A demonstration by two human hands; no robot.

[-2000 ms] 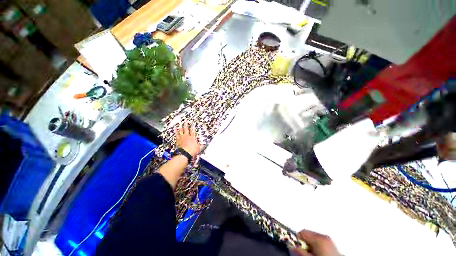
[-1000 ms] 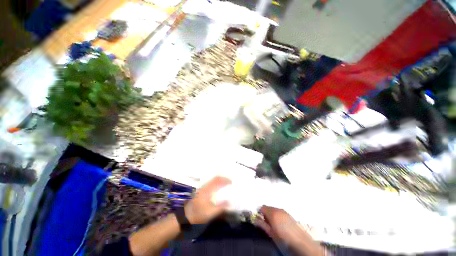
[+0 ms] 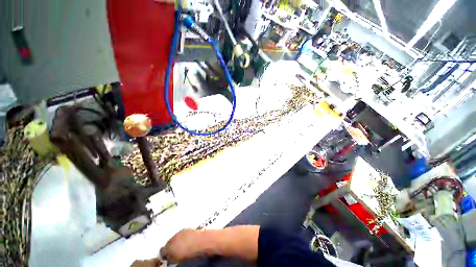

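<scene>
A thin speckled chain strand (image 3: 244, 189) lies along the white bench surface (image 3: 229, 177) and runs to my right hand (image 3: 180, 246), near the bottom edge. My right hand is curled with its fingers closed on the strand's near end, partly hidden. My left hand (image 3: 146, 263) touches or nearly touches its fingertips and is mostly cut off by the bottom edge; its grip cannot be seen. The dark hand press (image 3: 117, 193) stands just beyond my hands, its lever with a round tan knob (image 3: 137, 125) upright. A small metal block (image 3: 163, 201) is beside it.
A thick chain bundle (image 3: 209, 148) lies along the bench's back, and more hangs at left. A red-and-grey machine (image 3: 143, 62) with a blue hose (image 3: 233, 99) stands behind. A small bucket (image 3: 316, 160) and a red-sided table (image 3: 365, 208) are at right.
The view has swung right along the bench, and the plant and blue tub have left it. My left hand has left the chain bundle and come beside my right hand, now near the press.
</scene>
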